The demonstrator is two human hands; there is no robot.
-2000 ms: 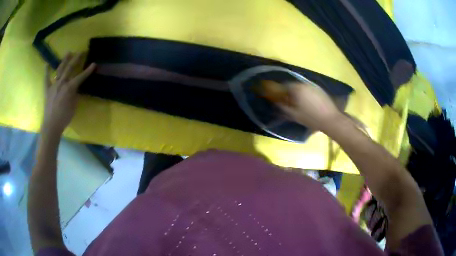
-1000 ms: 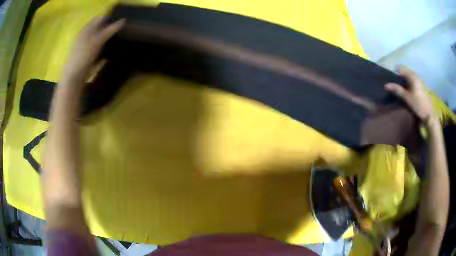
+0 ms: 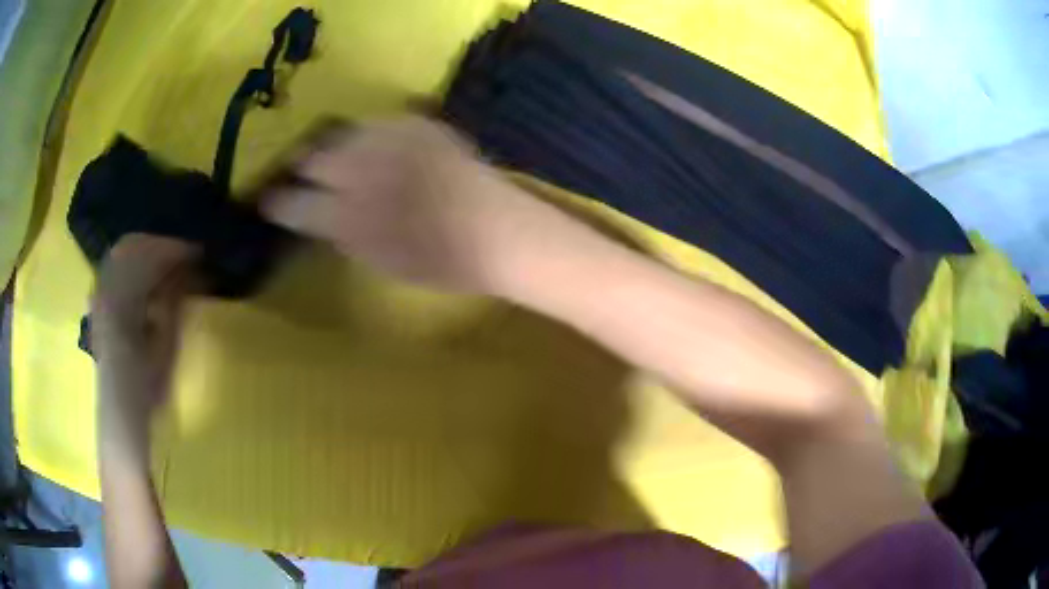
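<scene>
A dark, bunched black cloth piece point(image 3: 155, 207) lies at the left of the yellow-covered table. My left hand point(image 3: 147, 288) is at its near edge, blurred, with the fingers curled and partly hidden in the cloth. My right hand point(image 3: 374, 196) reaches across from the right, its fingertips at the right side of the same dark cloth. Blur hides whether it grips. A thin black tie strip point(image 3: 234, 132) runs up from the cloth to a small knotted end. The stack of black panels point(image 3: 702, 150) lies at the upper right, its left ends fanned, with a brownish strip along the top panel.
The yellow ironing cover point(image 3: 380, 449) lies under everything and is bunched at the right. A heap of dark pieces point(image 3: 1007, 460) is beyond the right edge. My right forearm crosses the middle. The iron is not visible.
The long panel held between both hands now lies on the stack at the upper right, released. My right hand has moved far left, and my left hand has moved down to the dark cloth.
</scene>
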